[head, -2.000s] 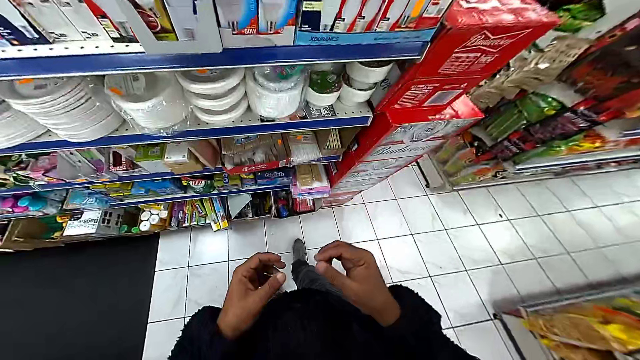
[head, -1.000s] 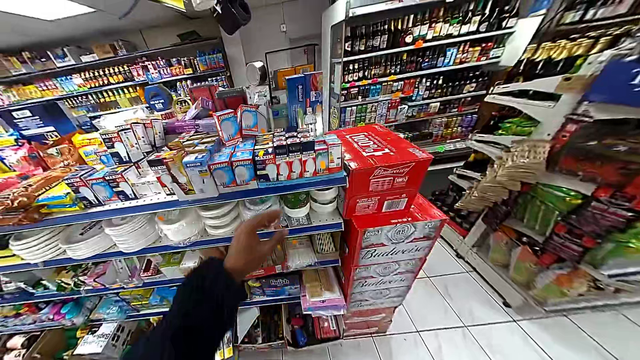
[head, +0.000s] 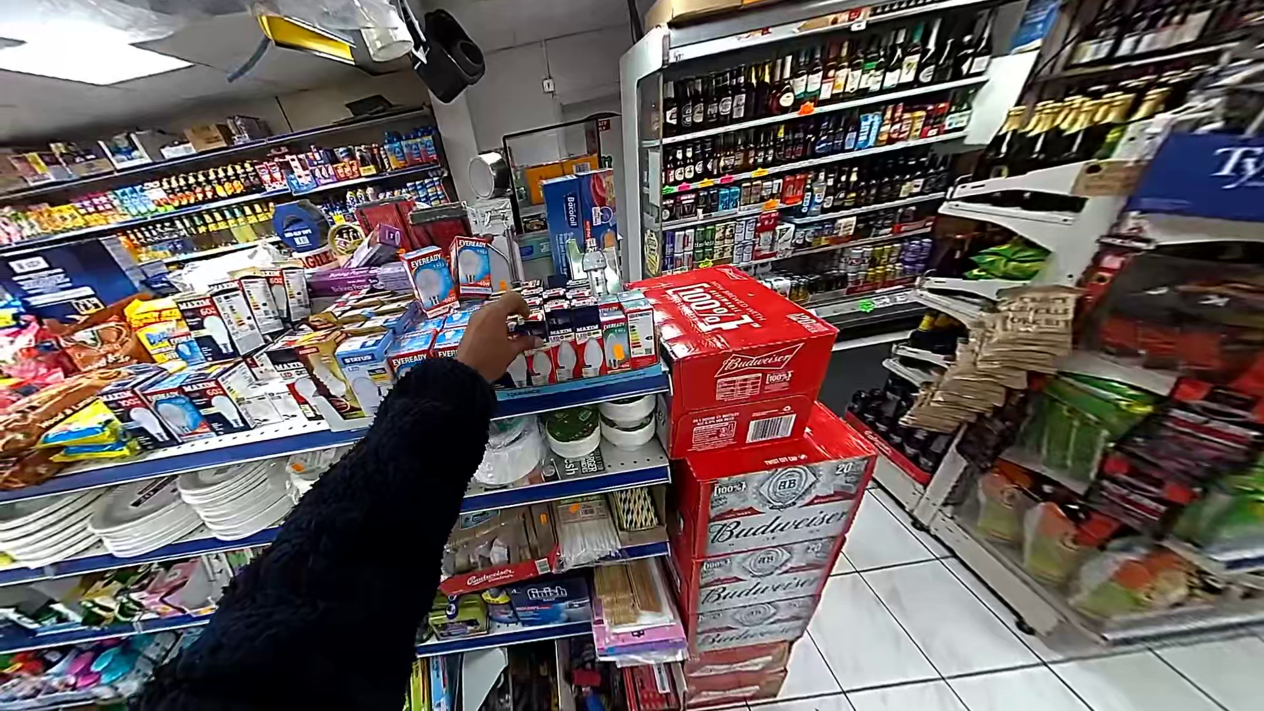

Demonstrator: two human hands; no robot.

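Note:
My left hand (head: pixel 496 336) reaches out from the lower left in a dark fluffy sleeve. Its thumb and fingers close on the dark top of a small light bulb box (head: pixel 530 326) at the left end of a row of Maxim bulb boxes (head: pixel 587 341). That box still sits among the others on the top shelf. Beside and behind the hand are Eveready bulb boxes (head: pixel 431 280), with a Status bulb box (head: pixel 364 370) to the left. My right hand is out of view.
Stacked red Budweiser cartons (head: pixel 750 365) stand against the shelf end. White plates (head: pixel 237 494) and bowls (head: pixel 628 420) fill the shelf below. A rack of hanging packets (head: pixel 1096 425) is at the right, across the tiled floor (head: pixel 908 632). Bottle shelves (head: pixel 810 128) stand behind.
Both hands were low in front of me at first. My left hand has gone forward to the bulb boxes and closed on one; my right hand has left the view. The view has tilted up.

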